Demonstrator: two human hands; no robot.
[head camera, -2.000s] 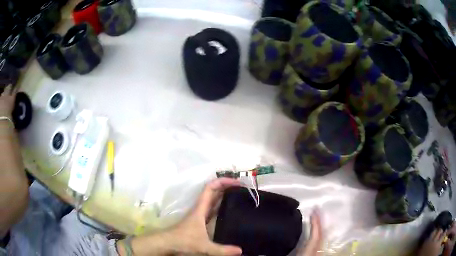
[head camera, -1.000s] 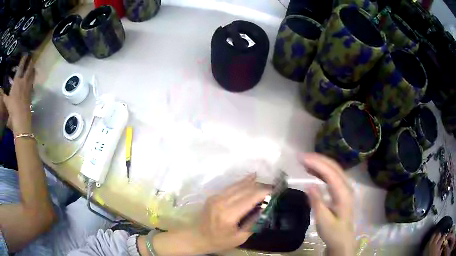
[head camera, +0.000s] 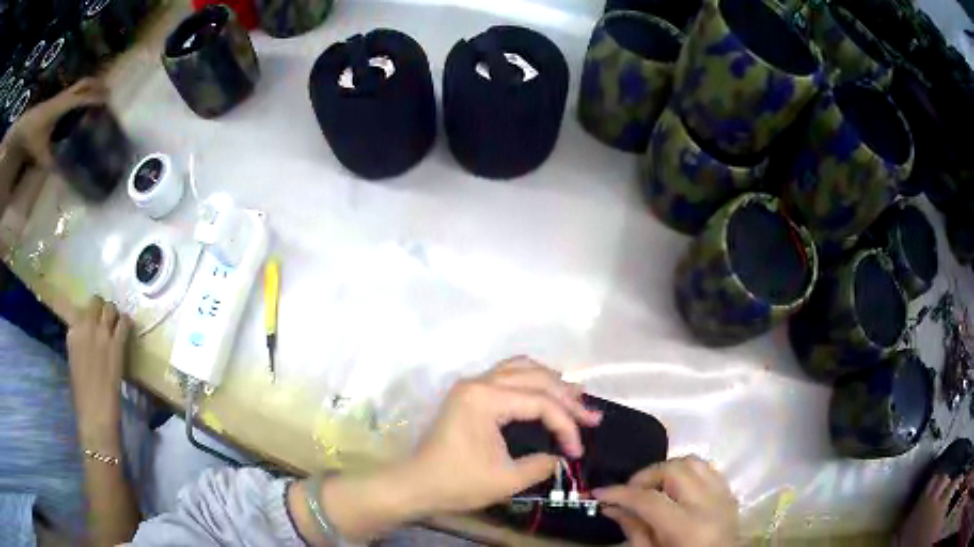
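A black speaker body (head camera: 625, 438) lies on its side at the bottom centre, partly covered by my hands. A narrow circuit board (head camera: 555, 500) with white connectors lies across it, its parts facing up. Thin red and white lead wires (head camera: 574, 475) run from the connectors. My left hand (head camera: 486, 433) comes from the left, thumb and fingertips pinched at the wires just above the board. My right hand (head camera: 678, 504) pinches the board's right end. The side opening is hidden.
Two black speaker bodies (head camera: 374, 107) stand upright at the back. Camouflage speaker bodies (head camera: 748, 267) are stacked at right. A yellow screwdriver (head camera: 271, 305), power strip (head camera: 219, 310) and round white units (head camera: 155, 184) lie left. A coworker's hand (head camera: 59, 112) holds a camouflage body at far left.
A second black body now stands at the back. Both hands have come together at the board, which now lies level across the front body. The coworker has taken hold of a camouflage body.
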